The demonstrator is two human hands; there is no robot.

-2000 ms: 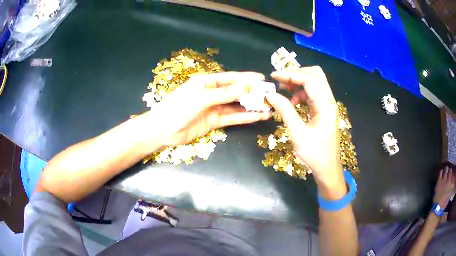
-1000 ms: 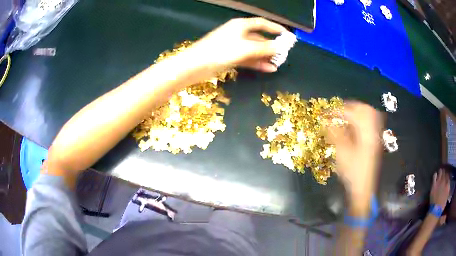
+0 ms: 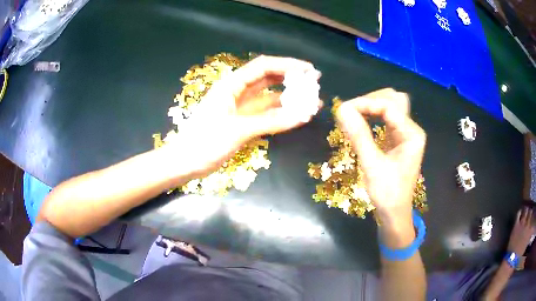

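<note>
My left hand point(image 3: 253, 109) holds a white plastic housing point(image 3: 301, 94) between thumb and fingers, above the bench between the two piles. My right hand point(image 3: 385, 141) is just right of it, thumb and index finger pinched on a small brass terminal point(image 3: 337, 106). The two hands are apart. The left terminal pile point(image 3: 235, 176) lies partly hidden under my left hand and forearm. The right terminal pile point(image 3: 341, 182) lies partly hidden under my right hand. A blue wristband point(image 3: 405, 250) is on my right wrist.
Three white housings stand at the right, the middle one here point(image 3: 465, 176). A blue sheet point(image 3: 429, 53) with white pieces lies upper right. A raised green board point(image 3: 341, 12) is at the back, a clear plastic bag point(image 3: 41, 29) upper left. Another person's hand point(image 3: 522, 232) is at the right edge.
My left hand has come back toward the front with a housing. My right hand has moved left from the right pile's far side and now pinches a terminal. No housing stands beyond the right pile now.
</note>
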